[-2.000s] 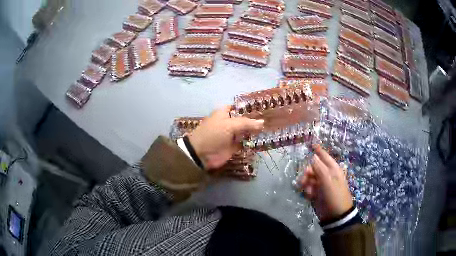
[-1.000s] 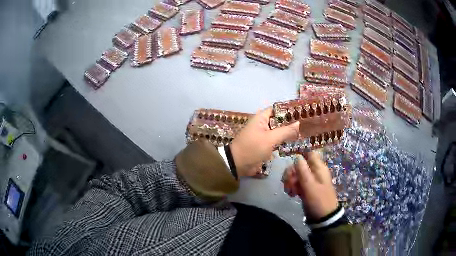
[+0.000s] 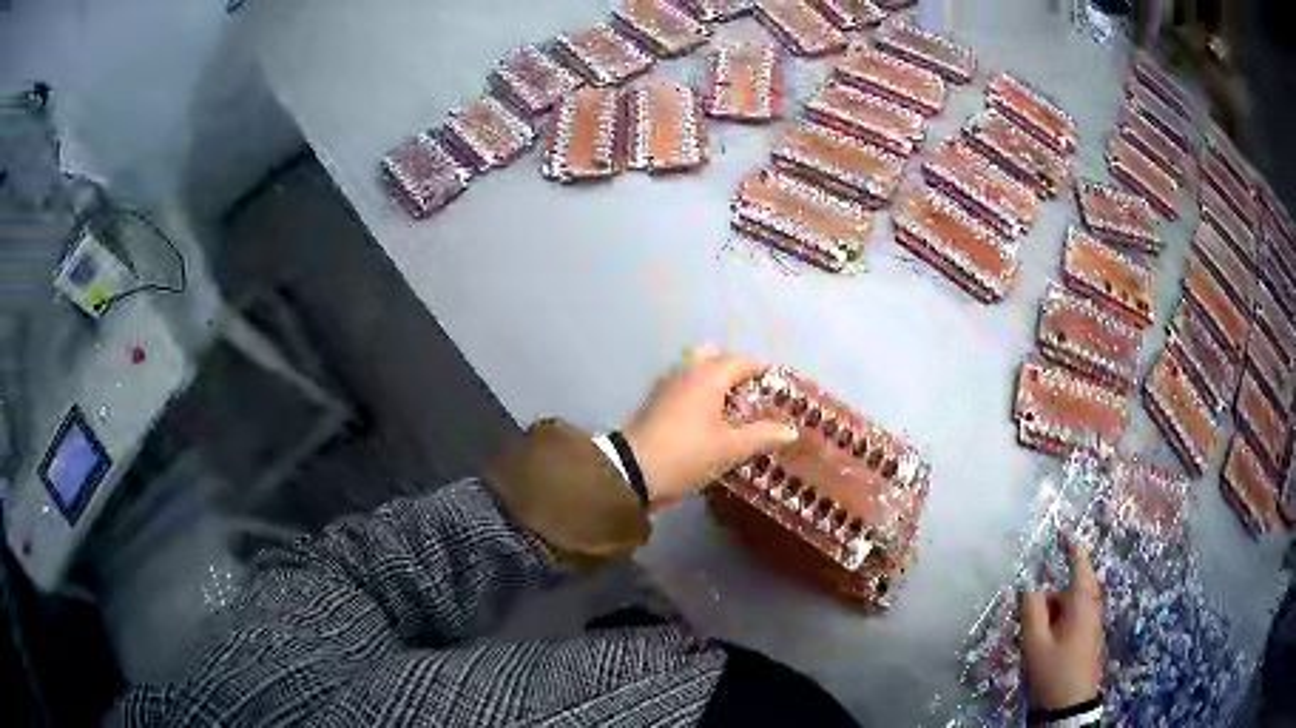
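Note:
My left hand point(image 3: 706, 431) grips the upper left end of a circuit board panel point(image 3: 832, 462), thumb on top. The panel is orange-brown with a row of dark marks along each long edge. It lies over or just on a stack of panels point(image 3: 803, 545) near me; whether it touches the stack is not clear. My right hand point(image 3: 1063, 640) is over the edge of a heap of small leaded components point(image 3: 1180, 626) at the lower right, one finger extended. Its other fingers look curled, and whether it holds a component cannot be told.
Laid-out panels point(image 3: 803, 216) stand in slanting columns across the back and right of the pale grey table point(image 3: 569, 285). A clear plastic sheet or bag edge point(image 3: 1002, 612) borders the heap. A machine with a small screen point(image 3: 74, 462) is at the left, beyond the table edge.
The view has turned, so the table things appear shifted. My left hand has brought the panel over the near stack. My right hand has moved away from the panel to the heap.

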